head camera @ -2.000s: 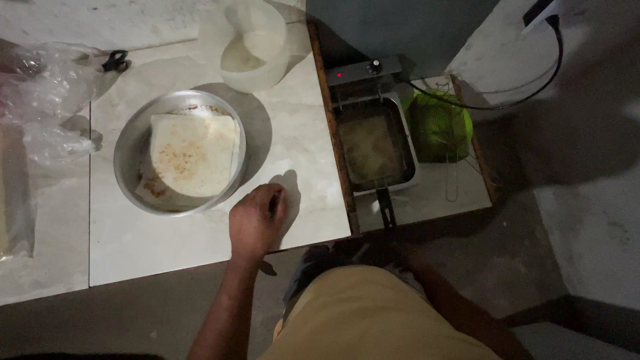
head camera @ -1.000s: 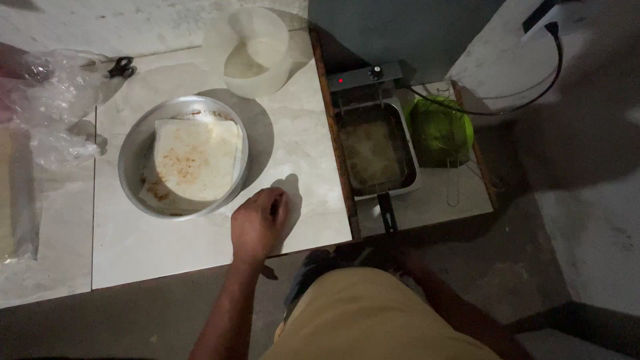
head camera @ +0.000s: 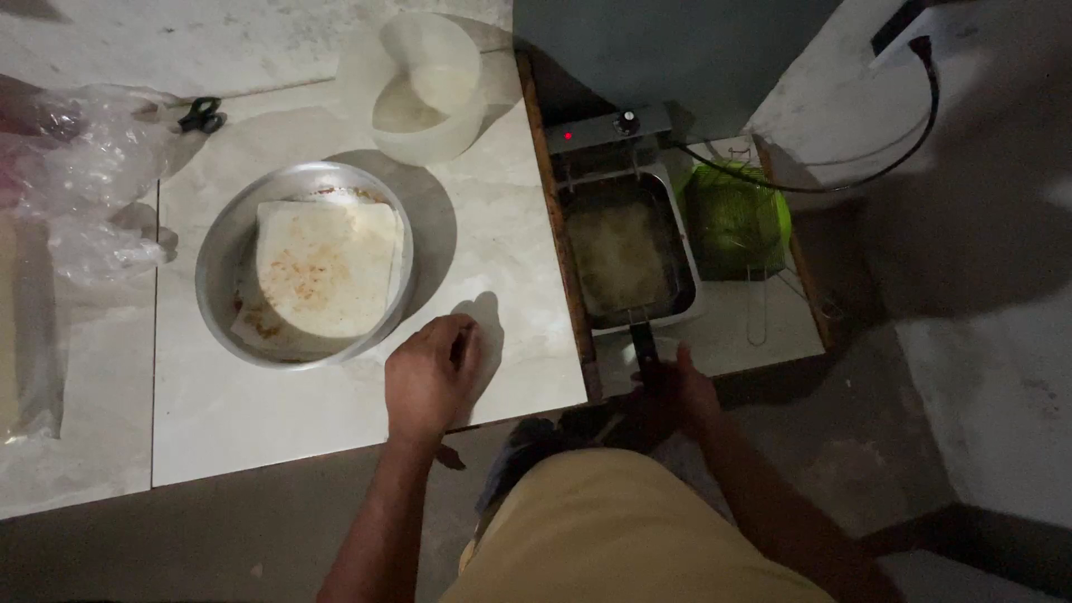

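My left hand [head camera: 431, 368] rests curled on the light countertop, with nothing seen in it, just right of a round metal pan [head camera: 209, 293]. Stained absorbent paper [head camera: 331, 268] lines that pan. On the right, my right hand [head camera: 678, 389] is at the black handle [head camera: 643, 345] of the fryer basket; the dark there hides how far the fingers close around it. The basket sits in an electric deep fryer [head camera: 688, 276], where pale food or foam [head camera: 620, 255] shows in the oil. A red light glows beside the fryer's knob [head camera: 626, 122].
A translucent plastic tub [head camera: 444, 138] stands behind the pan. Black-handled scissors [head camera: 202, 115] and crumpled clear plastic bags [head camera: 92, 184] lie at the left. A green basket [head camera: 737, 222] with a wire strainer is right of the fryer. A power cord [head camera: 888, 172] runs to the wall.
My right hand has come up from beside my body to the fryer basket's handle. My left hand has stayed on the countertop.
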